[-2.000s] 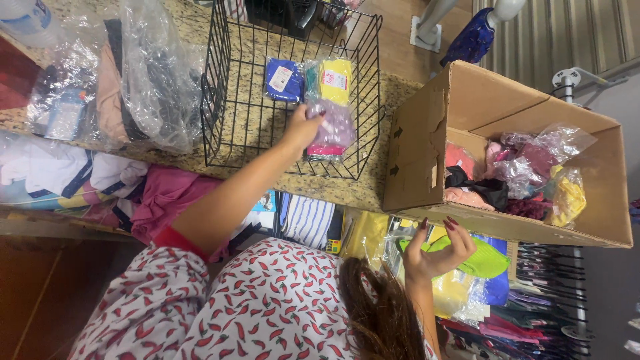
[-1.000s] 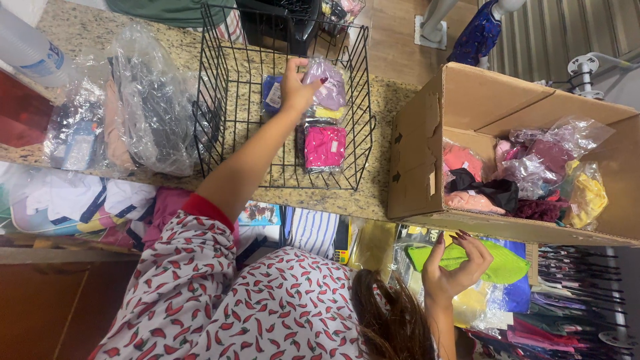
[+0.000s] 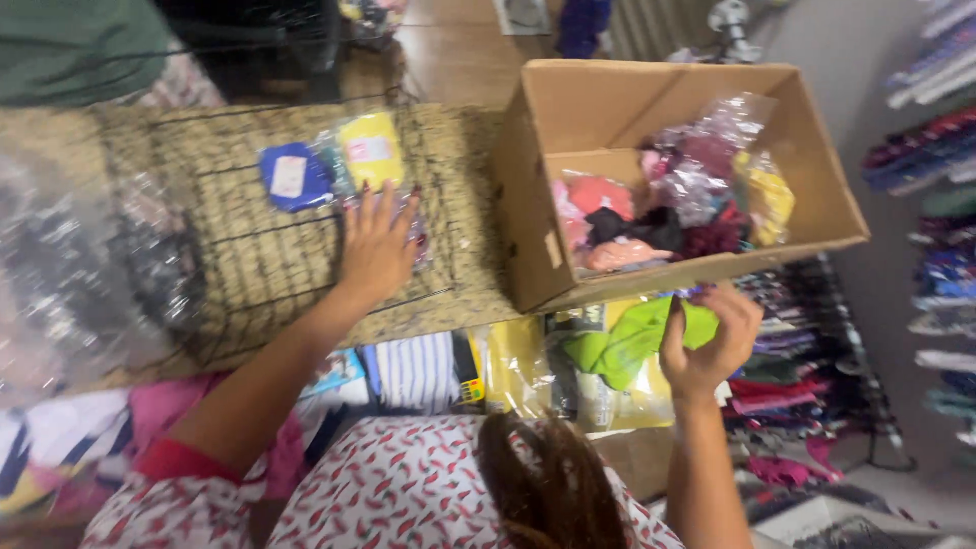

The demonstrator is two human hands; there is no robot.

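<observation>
My left hand (image 3: 379,240) lies with its fingers spread over a purple packet (image 3: 419,240) inside the black wire basket (image 3: 263,305). Just beyond its fingertips is a yellow packet (image 3: 371,149) with a white label, overlapping a teal packet (image 3: 333,164). A blue packet (image 3: 296,177), also labelled, lies to their left. My right hand (image 3: 709,328) is below the near edge of the cardboard box (image 3: 686,271), its fingers curled; a bit of purple shows at the fingertips, too blurred to tell whether it is held. The box holds several bagged garments (image 3: 705,171).
Clear plastic bags (image 3: 69,252) of dark and pale items lie on the granite counter (image 3: 476,191) at left. Folded clothes, a striped garment (image 3: 415,370) and a lime green cloth (image 3: 633,343) lie below the counter's near edge. Hanging garments (image 3: 778,396) are at right.
My left hand, earlier holding the purple packet raised over the others, now lies spread on it lower in the basket. The pink packet seen before is hidden. The view has shifted.
</observation>
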